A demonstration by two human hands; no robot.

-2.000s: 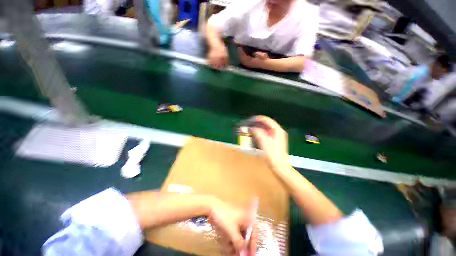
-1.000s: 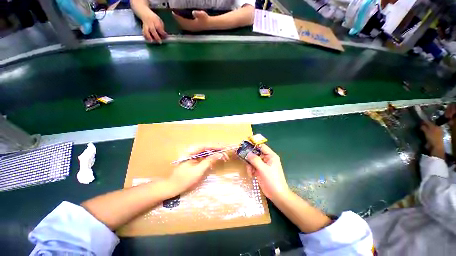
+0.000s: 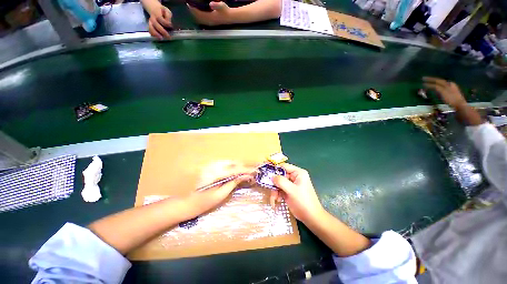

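Observation:
My right hand holds a black device unit above the right part of the cardboard sheet. Its yellow battery sticks out at the top. My left hand holds thin tweezers, and its fingertips are at the unit's left edge. The tweezer tips are too small to make out. Beneath the hands a shiny clear release sheet with rows of pale dots lies on the cardboard. A small black die-cut sheet lies there too, partly hidden by my left forearm.
The green conveyor belt beyond the metal rail carries several spaced units. A dotted white sheet and a crumpled tissue lie at left. Another person's hand reaches over the belt at right. A person's arms rest across the belt.
My right hand has brought the unit from over the belt to above the cardboard. My left hand with the tweezers has risen from the release sheet to the unit. The person at right now reaches over the belt.

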